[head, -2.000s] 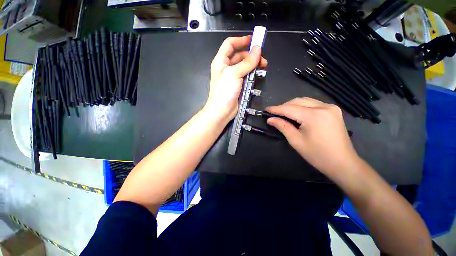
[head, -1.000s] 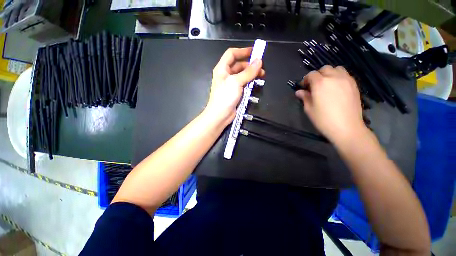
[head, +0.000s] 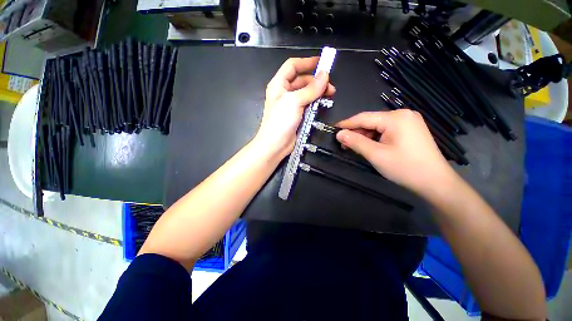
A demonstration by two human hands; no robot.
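Observation:
My left hand (head: 293, 99) grips the upper part of a silver-white loading bar (head: 295, 164), held tilted over the black mat. Small metal blocks stick out along the bar's right edge. Two black cable pieces (head: 370, 187) extend rightward from the two lowest blocks. My right hand (head: 338, 131) pinches a third cable piece near its silver tip, at the second block from the top; most of this piece is hidden by the hand. The topmost block (head: 327, 103) holds no cable. A loose pile of black cable pieces (head: 433, 84) lies at right, tips toward the upper left.
Dense rows of black rods (head: 116, 88) lie on the green surface (head: 119, 166) at left. The steel lower mould (head: 285, 34) stands beyond the mat (head: 216, 94). Blue bins (head: 130, 235) are below at left and at right (head: 545, 188). White tubs show at both sides.
My right hand went to the pile at right, took hold of another cable piece and came back to the bar with it. The lowest two cables stay at the bar.

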